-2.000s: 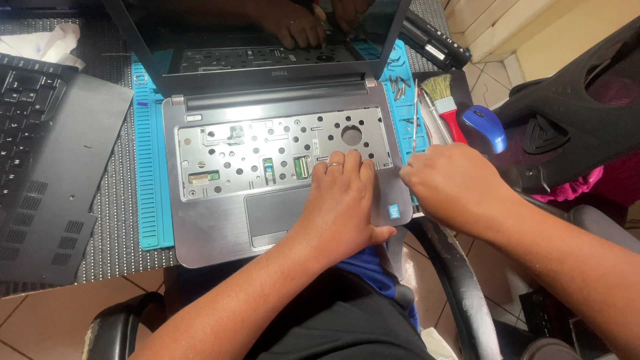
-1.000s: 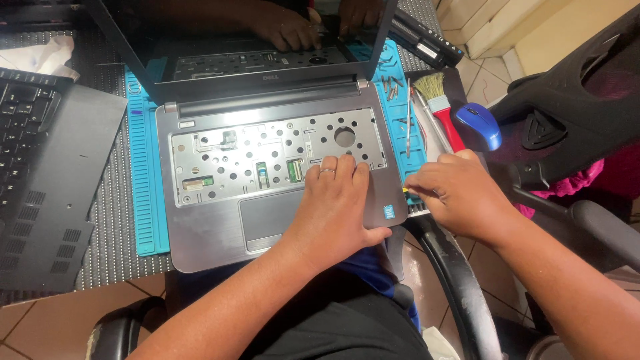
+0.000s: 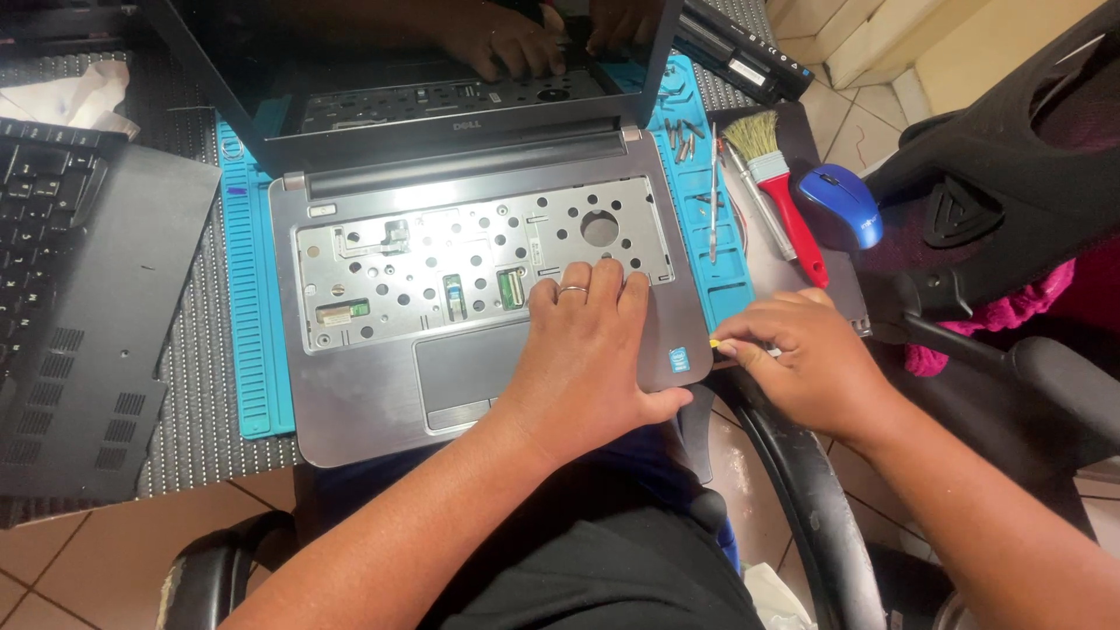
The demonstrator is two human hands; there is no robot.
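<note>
A Dell laptop point(image 3: 359, 394) lies with its lid up and its keyboard out, so the perforated metal plate point(image 3: 420, 280) shows. My left hand point(image 3: 586, 367), a ring on one finger, rests spread over the plate's lower edge and the palm rest beside the touchpad point(image 3: 468, 372). My right hand point(image 3: 792, 354) pinches a small yellow-tipped item point(image 3: 716, 344) at the laptop's front right side; most of it is hidden in the fingers, and I cannot tell what it is. Under the laptop is a blue silicone repair mat point(image 3: 254, 350).
Right of the laptop are small bits point(image 3: 682, 140), a thin metal tool point(image 3: 714, 201), a red-handled brush point(image 3: 792, 219), a blue mouse point(image 3: 838, 206) and a laptop battery point(image 3: 744, 57). A black laptop cover point(image 3: 131, 289) with a keyboard point(image 3: 35, 192) lies left. Chair armrests flank my lap.
My right hand has shifted slightly down along the laptop's right side, and the yellow tip now shows between its fingers. My left hand stays on the laptop.
</note>
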